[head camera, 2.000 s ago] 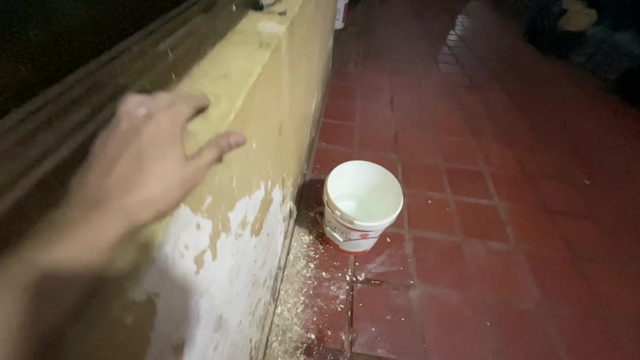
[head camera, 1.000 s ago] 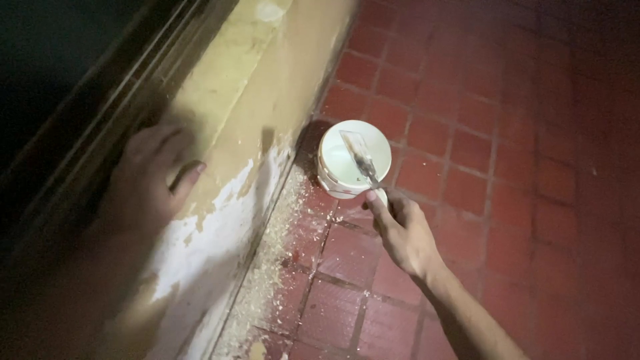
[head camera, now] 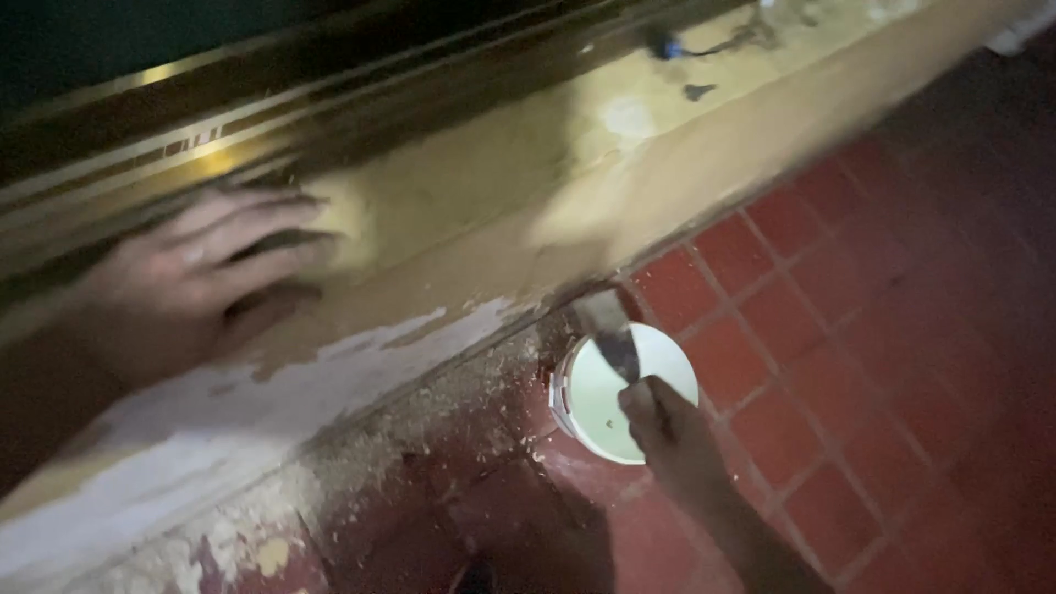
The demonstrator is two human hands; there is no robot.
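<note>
My right hand (head camera: 672,425) grips a putty knife (head camera: 615,338) by its handle, blade pointing up and left, over a white plastic bucket (head camera: 594,412). Pale liquid seems to fill part of the bucket, which stands on the floor close to the wall. My left hand (head camera: 223,256), blurred, is at the left by the ledge of the low yellow wall (head camera: 462,190), fingers spread and holding nothing; whether it touches the ledge I cannot tell. Below it, the wall's face has a bare whitish patch (head camera: 355,371) with ragged paint edges.
Red floor tiles (head camera: 808,388) run along the wall. Flakes and crumbs of debris (head camera: 421,412) lie at its foot. A dark object with a blue part (head camera: 670,48) and a small dark piece (head camera: 698,91) rest on the ledge. A dark window or door frame (head camera: 247,107) rises behind the ledge.
My right hand was out of view two seconds ago, then appeared with the putty knife over the bucket, where it still is. The view has turned strongly.
</note>
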